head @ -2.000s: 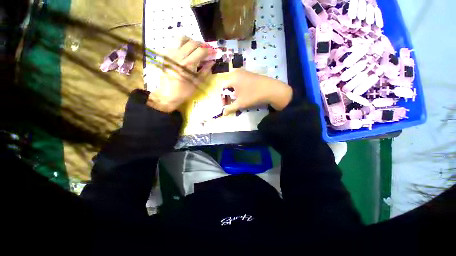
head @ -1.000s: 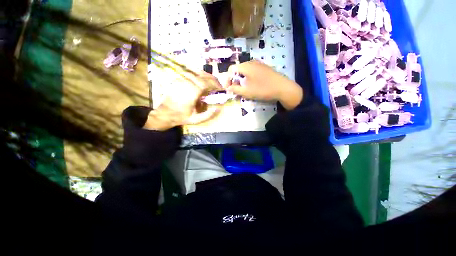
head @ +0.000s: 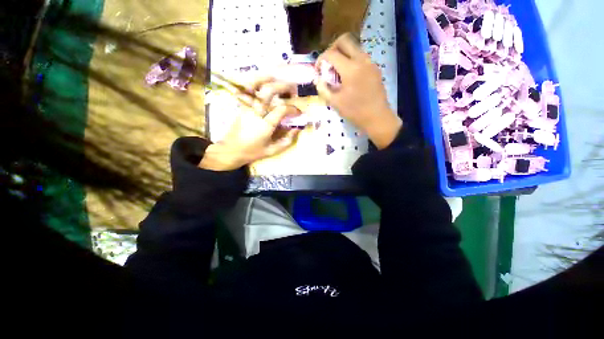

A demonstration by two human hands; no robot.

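Note:
My left hand (head: 255, 132) is over the white perforated board (head: 232, 40), its fingers closed around a pale pink part (head: 296, 121) whose end sticks out to the right. My right hand (head: 354, 83) is farther up the board, its fingertips at another pink piece (head: 329, 71); whether it grips this piece or only touches it, I cannot tell. A black square (head: 306, 89) lies between the hands. Small black fittings (head: 251, 28) lie on the board's upper left. Glare and finger blur hide detail around the left fingers.
A blue bin (head: 429, 132) heaped with pink parts bearing black squares (head: 487, 99) stands at right. An open cardboard box (head: 341, 23) stands at the board's back. A pink part group (head: 173, 68) lies on the brown sheet (head: 142, 132) at left. A blue object (head: 324, 212) is low in front.
My right hand has moved up and away from my left hand to the pink piece farther back. My left hand stays low on the board with a pink part. The view has shifted slightly.

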